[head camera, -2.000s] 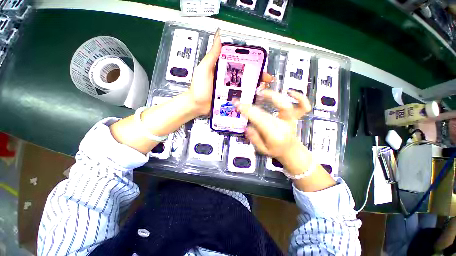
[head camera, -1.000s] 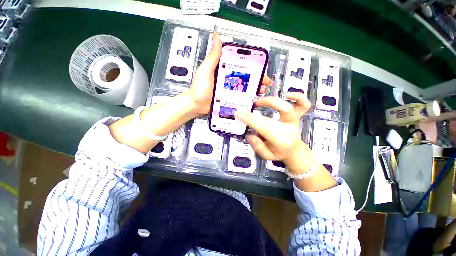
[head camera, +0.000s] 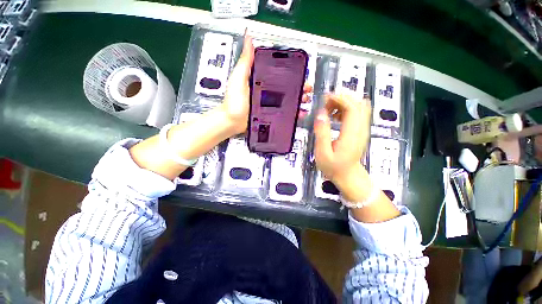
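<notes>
A smartphone (head camera: 276, 101) with a dimmed pinkish screen is upright over the tray. My left hand (head camera: 239, 89) holds it from behind, palm at its left edge and fingertips showing at its right edge. My right hand (head camera: 344, 136) is to the right of the phone, not touching it, fingers bent and apart, holding nothing that I can see. Under both hands lies a clear blister tray (head camera: 410, 89) with two rows of white product units (head camera: 387, 89), each with a dark oval. The hands and phone hide several units.
A printed label roll (head camera: 128, 86) stands left of the tray. A white-edged conveyor (head camera: 380, 29) runs behind, carrying more units (head camera: 235, 6). At right lie a cream-yellow bottle (head camera: 484, 129), a small white rounded object (head camera: 469, 159), a white cable (head camera: 440, 219) and a dark flat object (head camera: 441, 127).
My right hand has moved off the screen to the right. The phone screen has gone from bright to dim, and the phone has shifted slightly up and left. The units on the conveyor have moved left.
</notes>
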